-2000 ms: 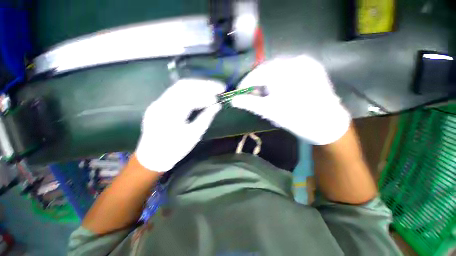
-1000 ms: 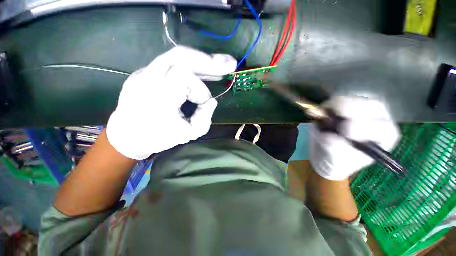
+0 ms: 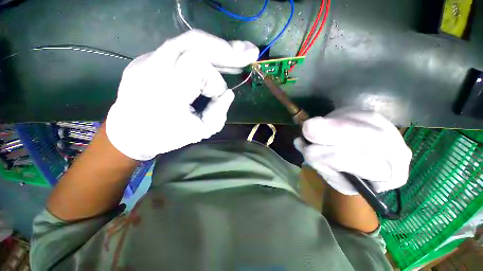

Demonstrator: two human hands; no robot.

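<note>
The green circuit board [image 3: 278, 71] lies near the bench's front edge, with blue lead wires [image 3: 283, 33] and red lead wires [image 3: 316, 29] running up from it. My gloved left hand [image 3: 175, 95] holds thin solder wire [image 3: 242, 83], whose end reaches the board's left part; its thumb and forefinger are at the board's left corner, beside the white lead wire [image 3: 182, 17]. My gloved right hand [image 3: 357, 151] grips the soldering iron [image 3: 286, 100] by its dark handle, its tip at the board's left end.
Dark green mat [image 3: 79, 95] covers the bench. A yellow sponge [image 3: 455, 17] in a black holder is at top right, a black object [image 3: 471, 94] at the right edge. Below are a green mesh basket [image 3: 434, 196] at right and a blue crate [image 3: 39, 151] with silver parts at left.
The soldering iron has moved left and up onto the board's left end. My left hand stays at the board with the solder wire. The view has shifted, and the silver bar has left the top edge.
</note>
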